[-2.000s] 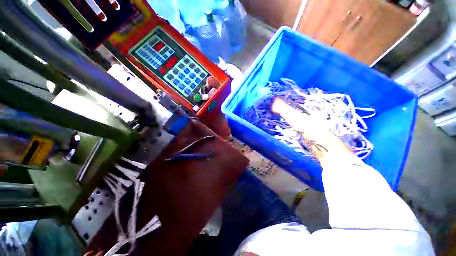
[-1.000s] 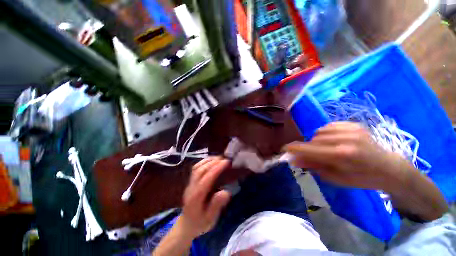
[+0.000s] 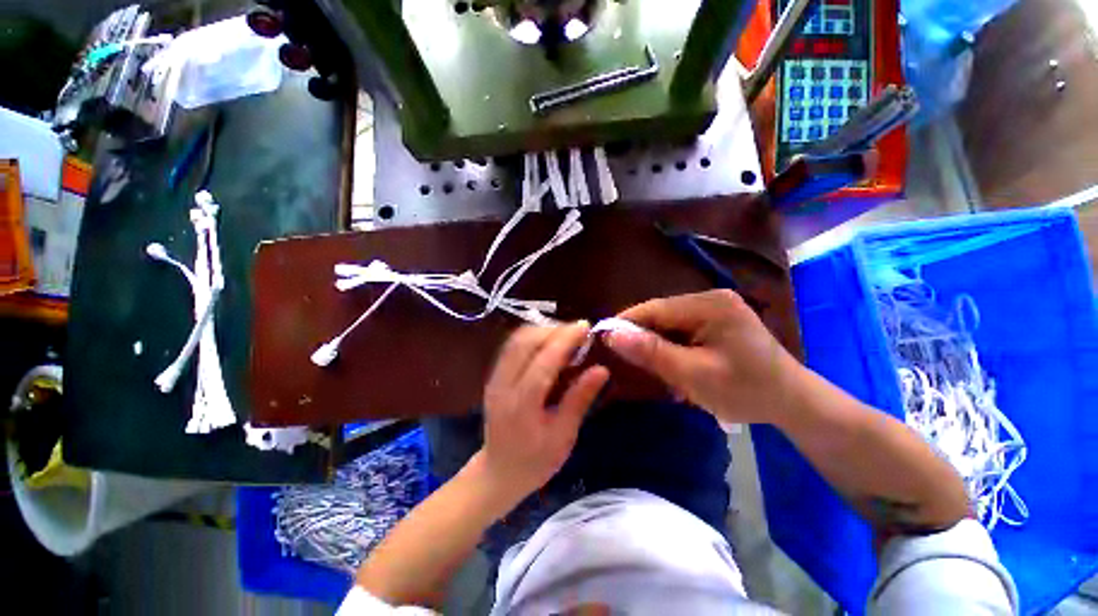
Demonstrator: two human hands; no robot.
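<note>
My left hand (image 3: 537, 403) and my right hand (image 3: 710, 351) meet over the front edge of the reddish-brown board (image 3: 289, 391). Both hold a short white cable (image 3: 617, 325) between their fingertips; the fingers hide most of it. Other white cables (image 3: 415, 283) lie loosely crossed on the board, behind and left of my hands. Several white cable ends (image 3: 572, 181) lie side by side at the front of the green press, over the perforated plate. Dark blue-handled side cutters (image 3: 704, 255) lie at the board's right end.
The green press (image 3: 554, 126) stands ahead, a metal bar (image 3: 592, 88) on it. A dark green table (image 3: 120, 361) at left bears a bunch of white cables (image 3: 207, 313). A large blue crate (image 3: 831, 505) of cables stands right, a smaller blue bin (image 3: 271, 575) low left. A red-orange control panel (image 3: 885, 144) is back right.
My right hand came out of the blue crate to meet my left hand over the board, and both now hold the cable closer together. The view has swung left and levelled.
</note>
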